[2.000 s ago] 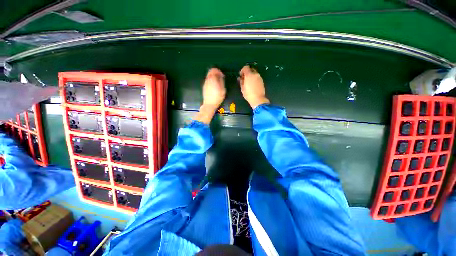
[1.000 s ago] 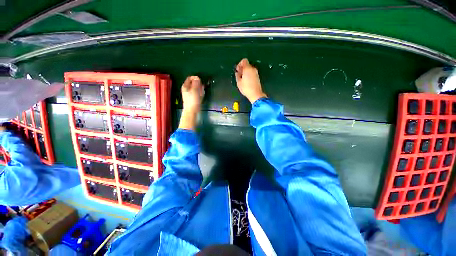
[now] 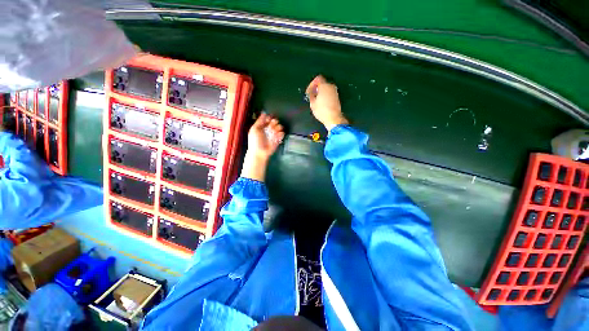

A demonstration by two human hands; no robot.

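Observation:
My left hand (image 3: 265, 136) is over the dark green bench (image 3: 387, 110), palm partly turned up with fingers curled; a small pale, shiny patch shows at it, and I cannot tell if it is held. My right hand (image 3: 323, 100) is a little further out and to the right, fingers pinched together, with a tiny dark spot at the tips that is too small to name. The hands are apart. A small yellow-orange bit (image 3: 316, 136) lies on the bench below my right hand.
An orange-red foam tray (image 3: 159, 155) of black phone housings is stacked at left. A small-part tray (image 3: 526, 220) with black square parts is at right. A person's blue sleeve (image 3: 39, 184), a cardboard box (image 3: 45, 255) and a blue stool (image 3: 84, 275) are at lower left. A metal rail (image 3: 310, 29) edges the bench.
The view has turned, so the trays appear shifted right and tilted. My left hand has turned its palm upward and sits slightly lower. My right hand stays raised with fingers together.

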